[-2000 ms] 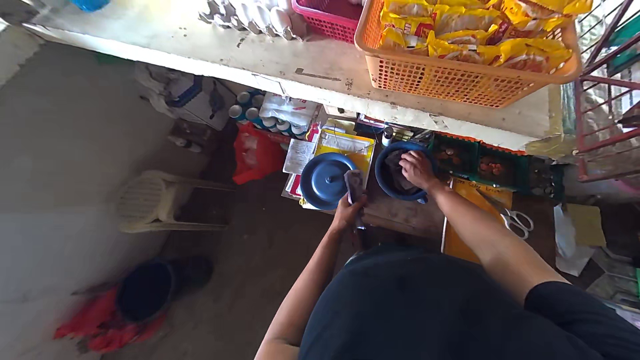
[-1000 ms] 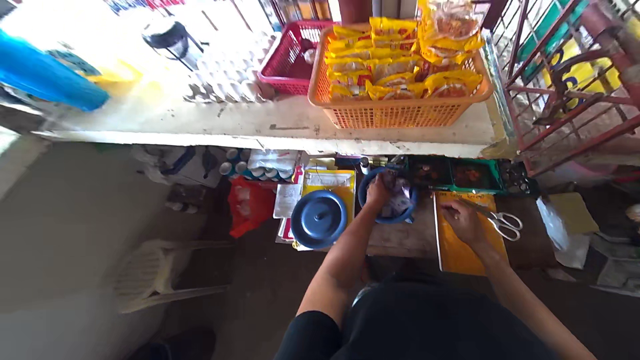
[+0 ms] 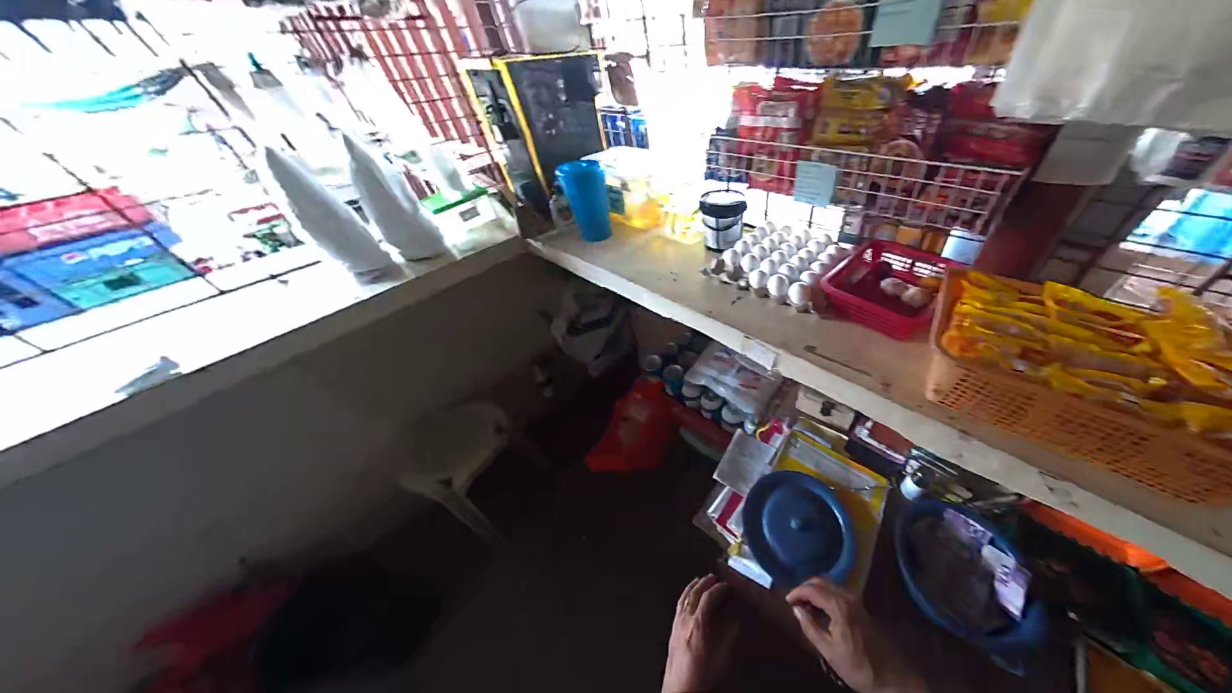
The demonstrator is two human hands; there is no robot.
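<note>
My left hand [image 3: 698,630] is low in the view, palm down with loosely bent fingers, and nothing shows in it. To its right, my right hand [image 3: 837,630] is at the near edge of a round blue plastic lid [image 3: 799,525], fingers curled and thumb a little apart, with no object visible in it. Whether it touches the lid is hard to tell. The lid lies on papers and a yellow folder [image 3: 871,520]. Right of it stands an uncovered blue tub [image 3: 905,568] holding purple banknotes [image 3: 1006,577] and darker contents.
A ledge [image 3: 789,351] above carries a tray of white eggs [image 3: 780,265], a magenta basket [image 3: 885,294] and an orange basket [image 3: 1078,409] of yellow packets. Beyond my left hand are a red bag [image 3: 630,428], several cans [image 3: 707,399] and a plastic chair [image 3: 452,448].
My left hand has left the blue tub, and my right hand has left the orange surface by the scissors. Both are now beside the lid's near side. The view has swung left and up.
</note>
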